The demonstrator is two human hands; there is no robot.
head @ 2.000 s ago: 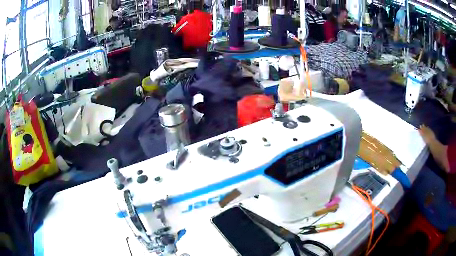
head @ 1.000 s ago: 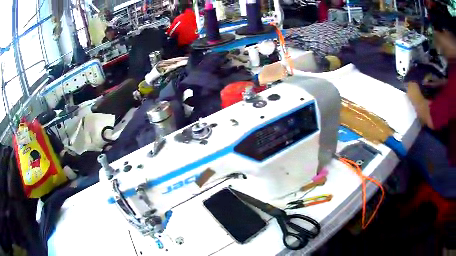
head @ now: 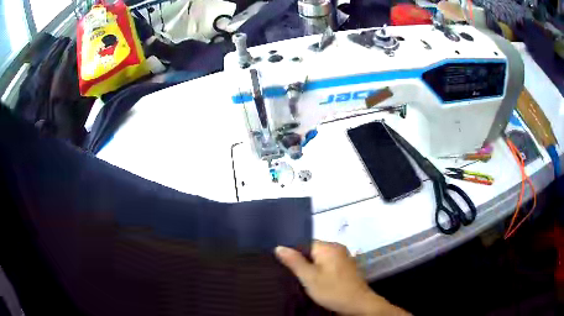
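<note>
A dark striped fabric panel (head: 204,271) with a plain navy band (head: 210,219) along its upper edge fills the lower left. My right hand (head: 331,274) pinches the panel at its right end, just below the navy band, in front of the table edge. My left hand is not in view. The white sewing machine (head: 371,74) stands behind the fabric. Its presser foot and needle area (head: 272,170) is above and left of my hand, with no fabric under it.
A smartphone (head: 384,160), black fabric shears (head: 440,185) and small snips (head: 471,176) lie right of the needle area. An orange cord (head: 524,191) hangs at the right table end. A yellow and red bag (head: 108,49) is at the upper left. A metal flask (head: 315,12) stands behind the machine.
The view has turned down and left, closer to the needle area. My right hand and the striped panel with its navy band have come into the picture.
</note>
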